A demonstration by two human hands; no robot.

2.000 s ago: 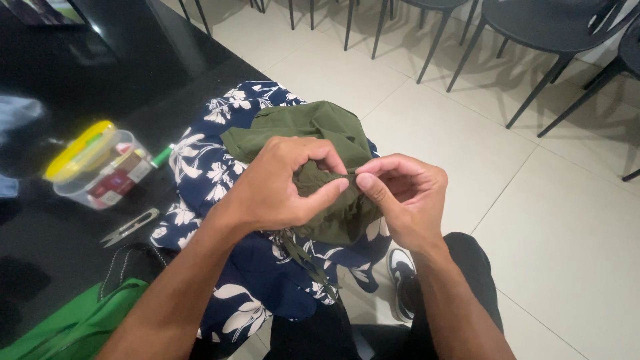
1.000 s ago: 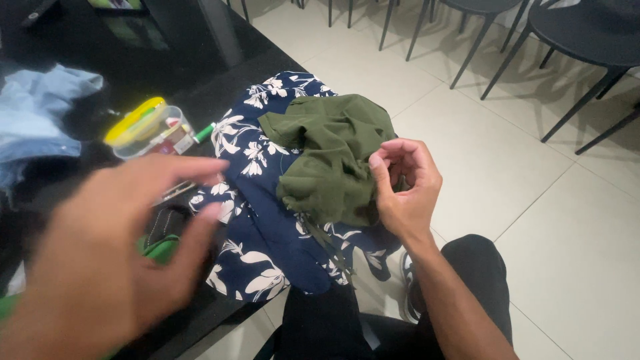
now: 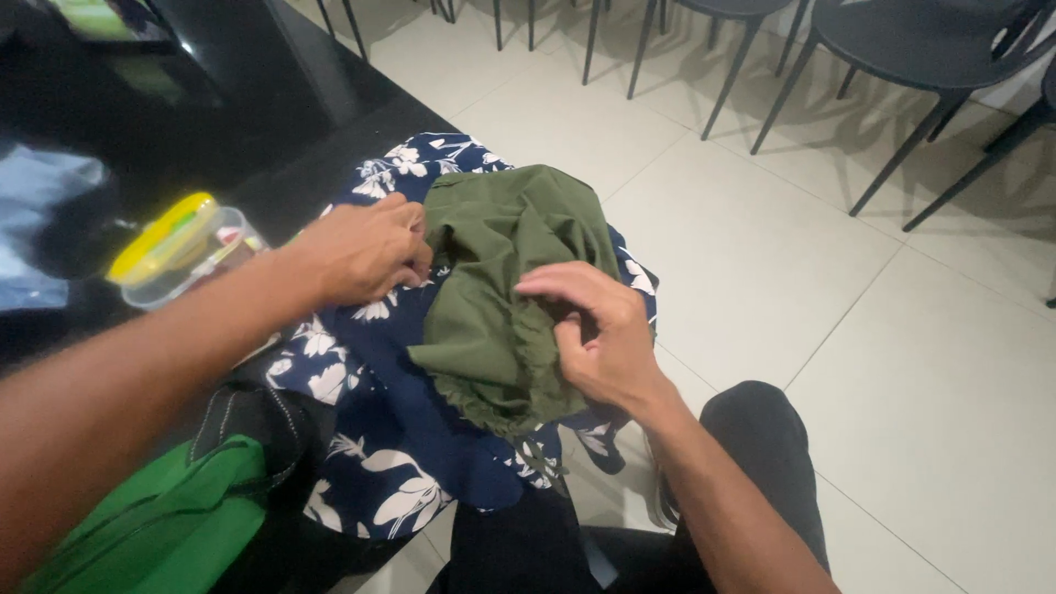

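Observation:
An olive green cloth [image 3: 511, 239] with a frayed lower edge lies crumpled over a navy fabric with white flowers [image 3: 396, 487], which drapes over the table corner. At the green cloth's left edge is my left hand [image 3: 371, 247], fingers bent and close together; whether it pinches any fabric or thread is hidden. My right hand [image 3: 606, 330] rests at the right part of the green cloth, thumb and forefinger curved with a gap between them, the other fingertips hidden.
On the black table [image 3: 346, 124], a clear plastic container with a yellow lid [image 3: 186, 247] stands left of the floral fabric. Light blue cloth [image 3: 41, 214] lies at the far left, a green bag [image 3: 181, 503] at the lower left. Black chairs [image 3: 924, 49] stand on the tiled floor.
My left hand, raised away at the lower left one second ago, is now back at the green cloth. The cloth lies more spread out, its frayed edge showing. My right hand stays at its right side.

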